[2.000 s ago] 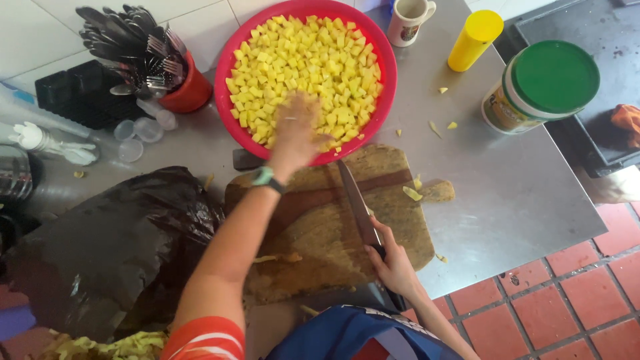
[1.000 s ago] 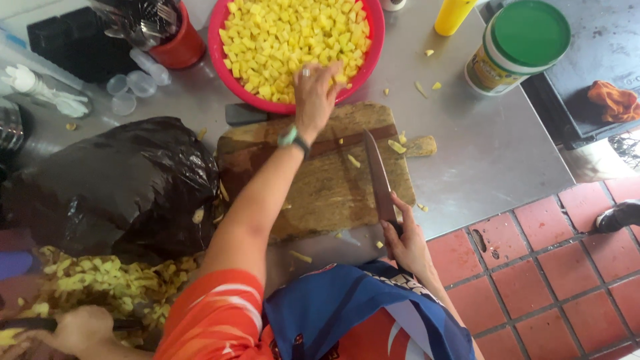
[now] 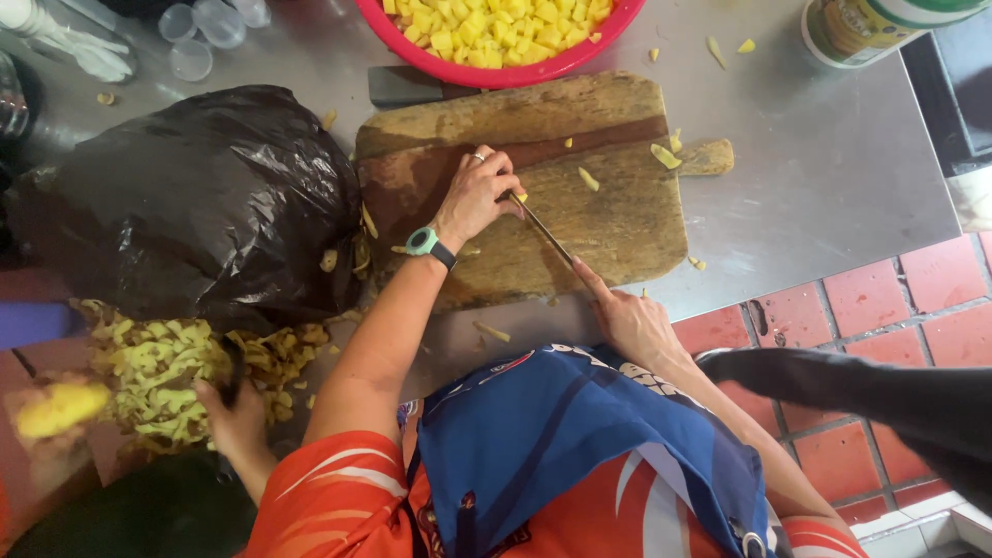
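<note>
On the wooden cutting board (image 3: 620, 225), my left hand (image 3: 482, 190) pinches a small yellow potato piece (image 3: 521, 198) between its fingertips. My right hand (image 3: 632, 318) grips a kitchen knife (image 3: 546, 232), index finger along the spine, the blade's tip end at that piece. Thin peel scraps (image 3: 588, 179) lie on the board. Beyond its far edge, a red basin (image 3: 527, 76) holds many yellow potato cubes (image 3: 496, 31).
A black plastic bag (image 3: 194, 194) lies left of the board, by a heap of peelings (image 3: 155, 364). A co-worker's hand (image 3: 236, 422) holds a dark tool there. A lidded tub (image 3: 852, 31) stands at upper right; another person's leg (image 3: 852, 387) is at right.
My left hand has moved from the basin down to the board and now holds a small piece. The knife has swung to point up and left. The view has shifted down and closer.
</note>
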